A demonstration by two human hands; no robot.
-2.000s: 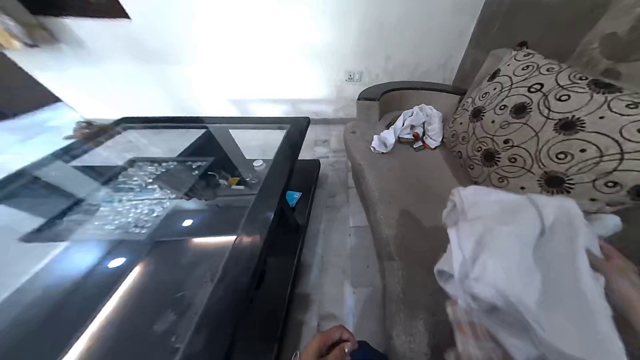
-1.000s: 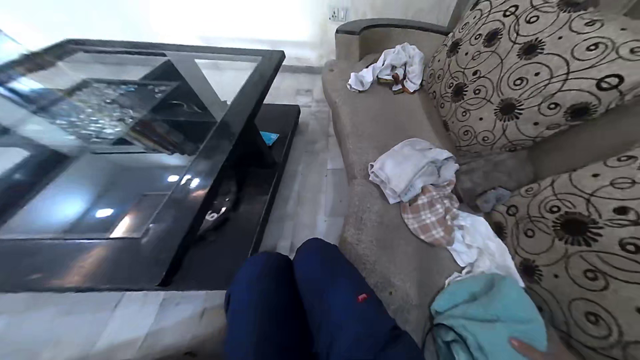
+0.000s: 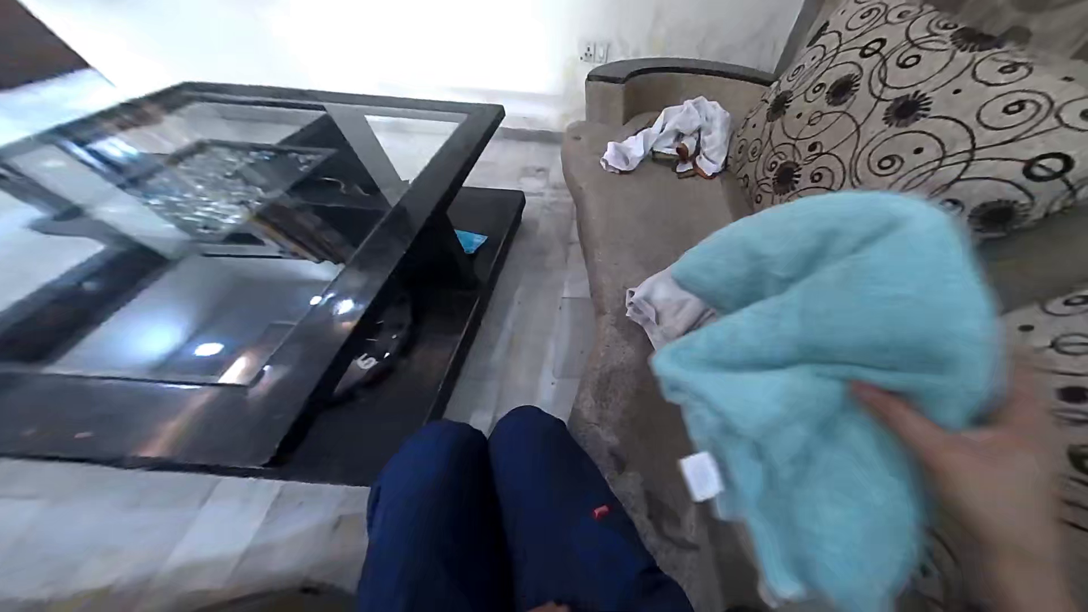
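Observation:
My right hand [image 3: 960, 450], slightly blurred, grips a teal towel [image 3: 833, 340] and holds it up over the sofa seat; a small white tag hangs from the towel's left edge. Part of a whitish cloth [image 3: 667, 310] shows on the seat behind it. Another white cloth with brown trim [image 3: 680, 136] lies crumpled by the sofa's far armrest. Of my left hand [image 3: 551, 607] only a sliver of skin seems to show at the bottom edge between my legs, so its grip cannot be seen.
A glass-topped black table [image 3: 382, 280] stands to the left, with a blue packet [image 3: 470, 241] on its lower shelf. On the right, the sofa [image 3: 629, 212] has a patterned cushion [image 3: 901, 110]. Tiled floor [image 3: 544, 297] runs between table and sofa. A wall socket [image 3: 593, 52] is beyond.
The teal towel, low on the sofa a second ago, is now lifted in my right hand and hides most of the cloths there. Two seconds ago a white cloth was held up at the right.

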